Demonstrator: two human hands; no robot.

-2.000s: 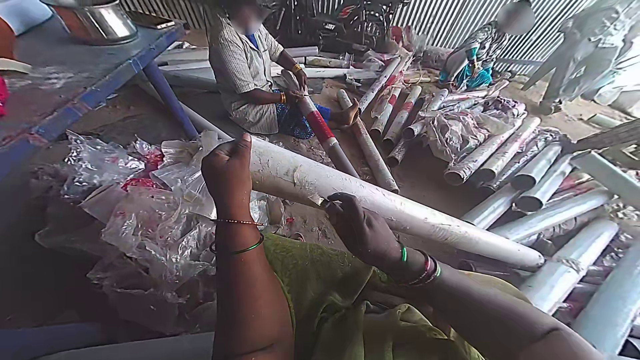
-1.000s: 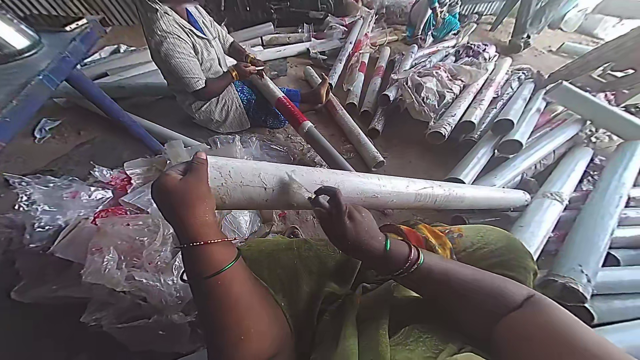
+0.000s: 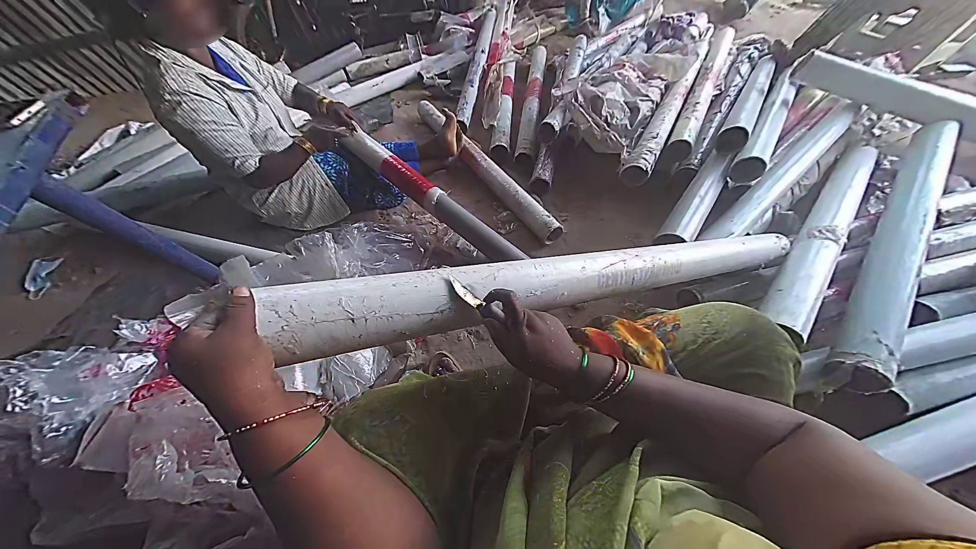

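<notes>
A long whitish tube (image 3: 526,282), its surface scuffed and peeling, lies across in front of me above my lap. My left hand (image 3: 229,354) grips its near left end, where a loose flap of clear plastic film (image 3: 240,274) sticks up. In my right hand (image 3: 526,332) is a small knife (image 3: 463,293), held between thumb and fingers, with its blade against the tube's side near the middle. The tube's far end reaches toward other tubes at the right.
Crumpled plastic film (image 3: 183,450) is heaped at left. Many tubes (image 3: 820,236) lie piled at right and behind. Across from me a seated person (image 3: 236,137) holds a tube with a red band (image 3: 408,179). A blue metal leg (image 3: 130,229) slants down at left.
The knife blade, hard to make out earlier, now shows against the tube. Since two seconds ago the tube has swung from sloping down rightward to rising slightly. The view has shifted.
</notes>
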